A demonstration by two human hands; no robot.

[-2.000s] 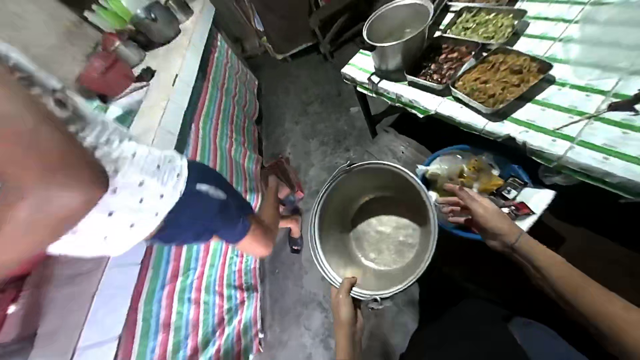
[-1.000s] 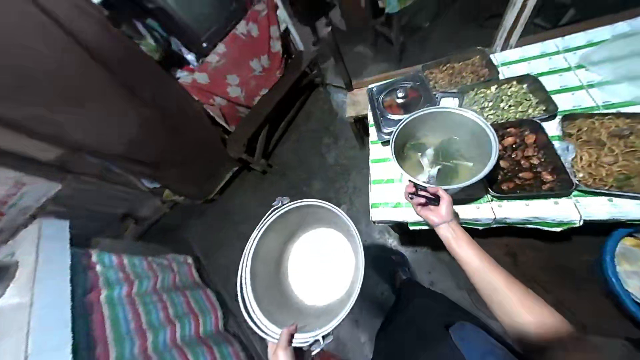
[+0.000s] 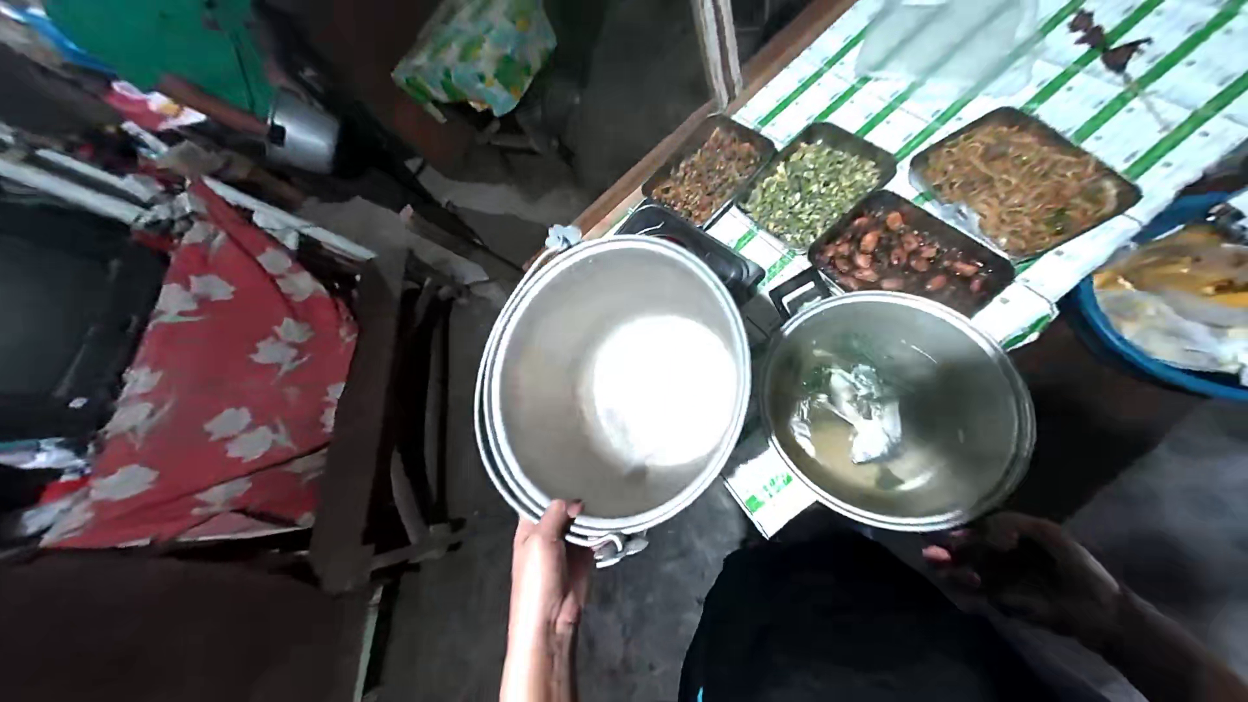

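Note:
An empty metal pot with a wire handle is tilted toward me, and my left hand grips its near rim. Just to the right is a second metal pot, with broth, greens and a pale piece of food in it. My right hand is at this pot's near right side, in shadow, its handle hidden by the fingers. The pot of broth overlaps the near corner of the table in view; whether it still rests there I cannot tell.
Trays of noodles, brown glazed food, chopped greens and minced food stand on the striped tablecloth. A blue basin is at right. At left are a red floral cloth and a person holding a metal pot.
The broth pot, over the table a second ago, is now nearer my body, beside the empty pot. Two seconds ago my right hand was over the blue basin. The view has turned considerably.

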